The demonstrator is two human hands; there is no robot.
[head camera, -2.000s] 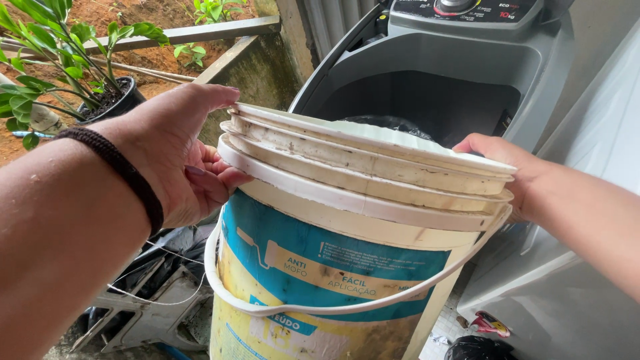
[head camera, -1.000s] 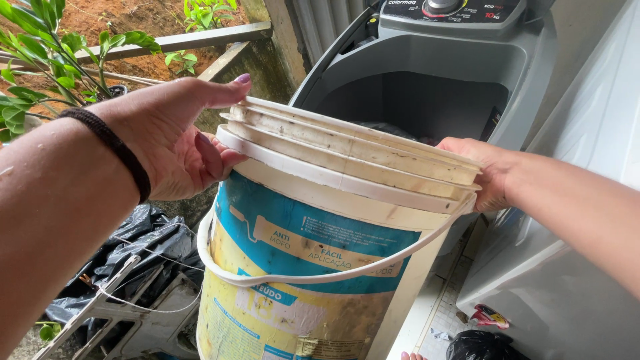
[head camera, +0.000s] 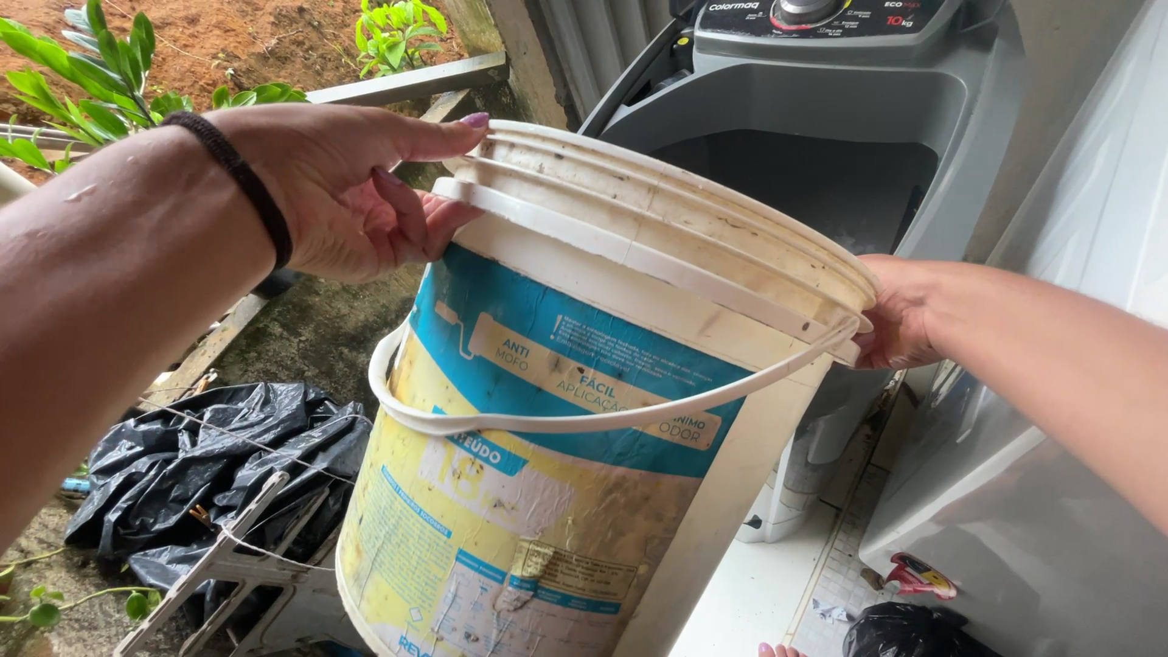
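A white plastic paint bucket [head camera: 566,392] with a worn blue and yellow label hangs tilted between both hands. My left hand [head camera: 365,192] grips its rim at the upper left, thumb on top and fingers under the ridge; a dark band circles the wrist. On the far right side of the rim, my right hand [head camera: 899,310] holds on, its fingers partly hidden by the bucket. The white bail handle [head camera: 584,422] droops across the label. Behind the bucket stands a grey top-loading washing machine [head camera: 821,100] with its tub uncovered. The bucket's inside is hidden.
At lower left, black plastic sheeting [head camera: 228,456] lies by a white frame [head camera: 219,566] with string. Green plants [head camera: 100,73] grow beyond a ledge [head camera: 411,80]. On the right are a large white surface [head camera: 1013,493], a red wrapper [head camera: 920,577] and a black bag [head camera: 912,631] on the floor.
The bucket has tilted further, its right side lower, and more of its label shows. Both hands have kept hold of the rim.
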